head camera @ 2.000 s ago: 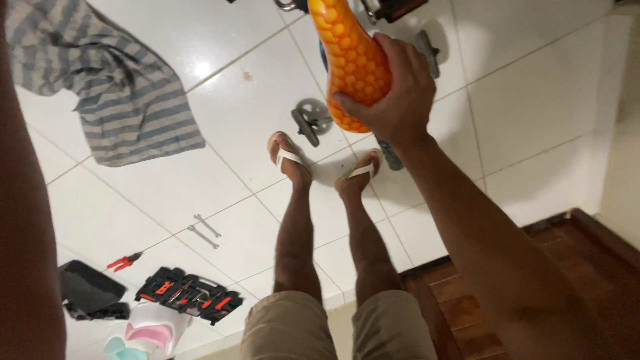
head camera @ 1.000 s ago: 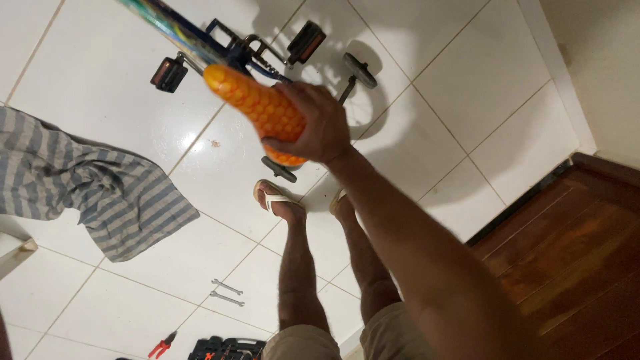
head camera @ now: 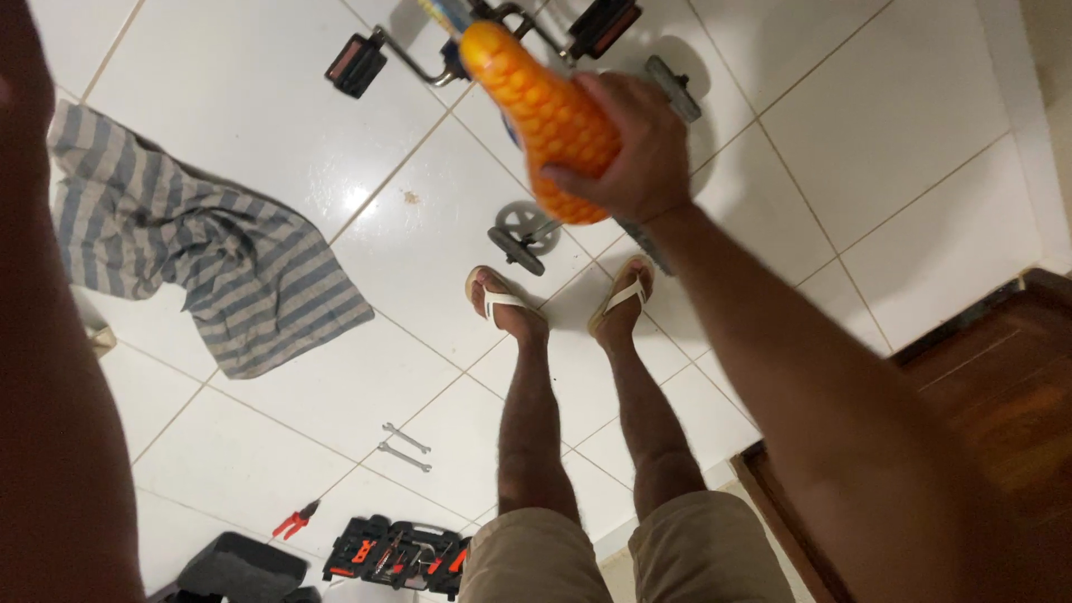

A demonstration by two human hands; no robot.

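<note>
My right hand (head camera: pixel 641 146) grips the rear of an orange, bubble-textured bicycle saddle (head camera: pixel 544 126) at the upper middle. Beneath the saddle, the small bicycle shows two pedals, the left one (head camera: pixel 356 65) and the right one (head camera: pixel 605 27), with crank arms between them. Training wheels stand on both sides, one at the left (head camera: pixel 516 249) and one at the right (head camera: pixel 672 88). Most of the frame is hidden or cut off by the top edge. My left forearm (head camera: pixel 67 377) runs along the left edge; the left hand is out of view.
A striped cloth (head camera: pixel 251 268) lies crumpled on the white tiles at left. Two open-end wrenches (head camera: pixel 404 452), red-handled pliers (head camera: pixel 293 521), an opened tool case (head camera: pixel 398 557) and a dark container (head camera: pixel 243 565) are lower down. My sandaled feet (head camera: pixel 507 306) stand behind the bicycle. A wooden door (head camera: pixel 997 402) is at right.
The saddle, still in my right hand, has tilted one way and back. The view has shifted, and the pedals show more fully than two seconds ago. My left forearm is back in view.
</note>
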